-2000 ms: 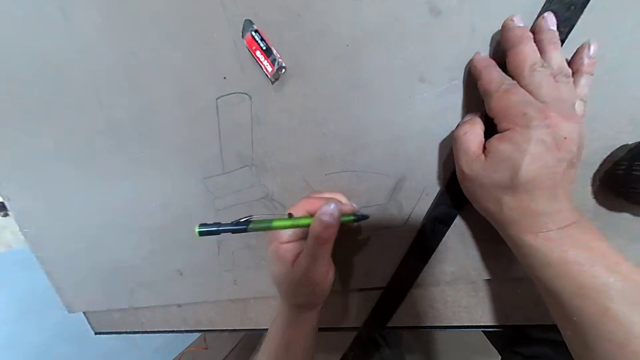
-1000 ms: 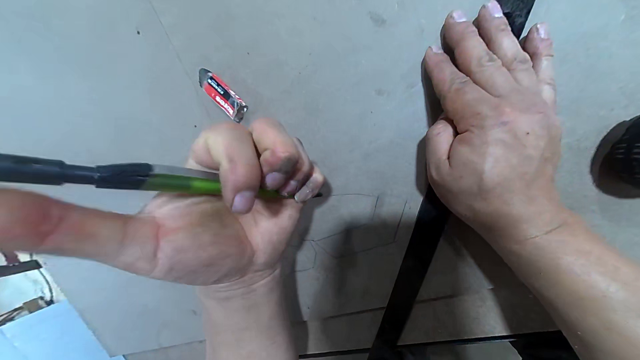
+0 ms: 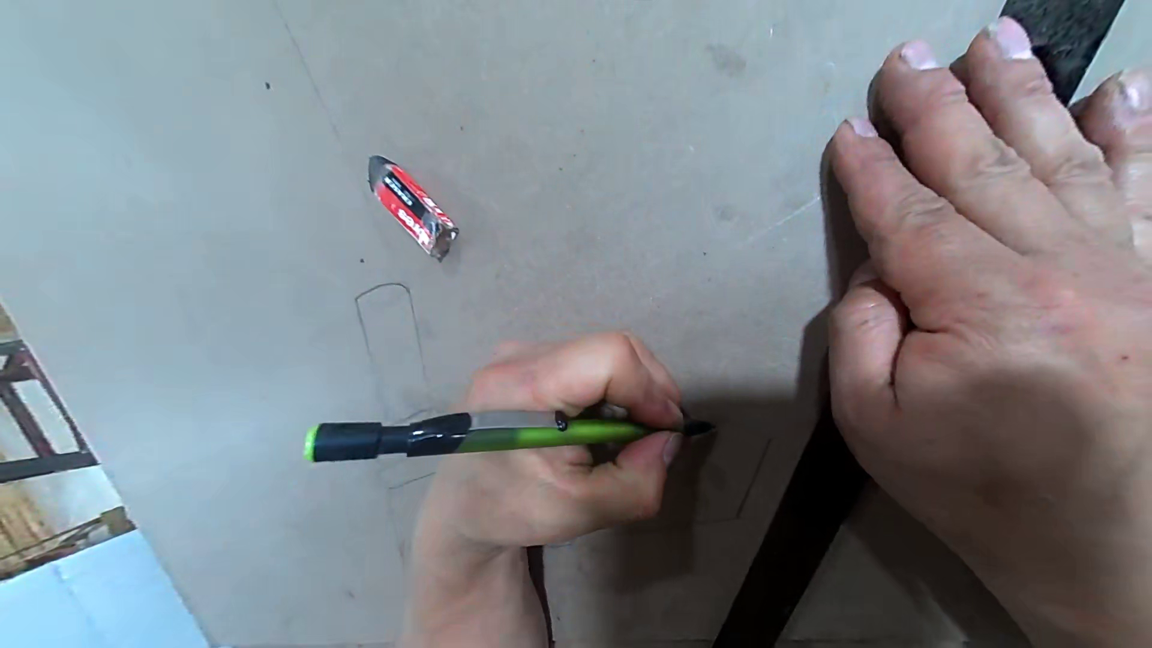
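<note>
My left hand (image 3: 576,441) pinches a green and black mechanical pencil (image 3: 540,437) between thumb and fingers. Its dark tip points right, over the grey board (image 3: 630,225), where thin drawn lines show around the hand. The pencil's exact contact with the board cannot be told. Palm down, my right hand (image 3: 999,288) lies across a long black bar (image 3: 801,531) at the right, thumb near the bar's left edge and fingers spread. The hand hides the bar's middle. A small eraser in a red and black sleeve (image 3: 414,209) lies on the board above the pencil.
A tall narrow outline with a rounded top (image 3: 385,290) is drawn left of my left hand. Past the board's slanting left edge are a dark frame (image 3: 31,405) and a pale blue surface (image 3: 99,594).
My left hand has turned the pencil from overlapping the forearm side to lying across the board, with its rear end farther from the camera. My right hand stays over the bar. The view has shifted.
</note>
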